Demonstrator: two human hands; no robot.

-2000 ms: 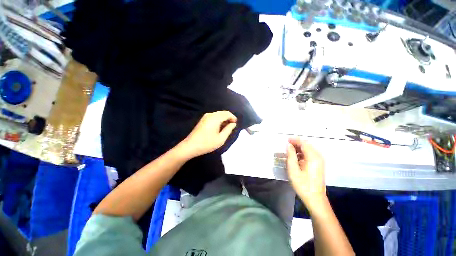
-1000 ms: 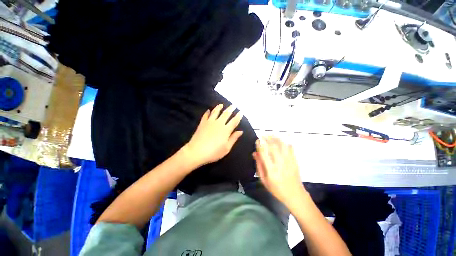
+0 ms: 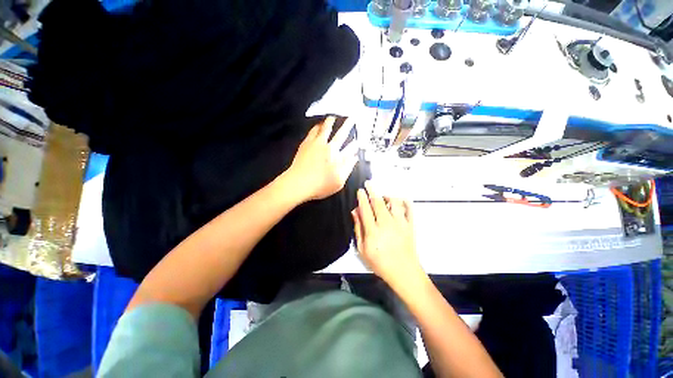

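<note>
The black garment piece (image 3: pixel 243 214) lies on the white table, its right edge close to the presser foot and needles (image 3: pixel 380 140). My left hand (image 3: pixel 322 164) lies on the cloth with fingers spread, just left of the presser foot. My right hand (image 3: pixel 385 225) lies at the cloth's right edge, nearer to me, its fingertips at the edge. Neither hand clearly grips the cloth. The garment pile (image 3: pixel 184 66) is bunched at upper left. The industrial sewing machine (image 3: pixel 516 81) stands to the right.
Thread snips (image 3: pixel 518 196) lie on the table right of my right hand. An orange cord (image 3: pixel 633 198) sits at the table's right end. A brown-taped edge (image 3: pixel 57 199) is at left. Blue crates (image 3: pixel 605 314) and black cloth (image 3: pixel 516 310) are below.
The view has shifted, with the machine now further left in it. My left hand has moved forward to beside the presser foot. The cloth edge has come close to the needles, with my right hand beside it.
</note>
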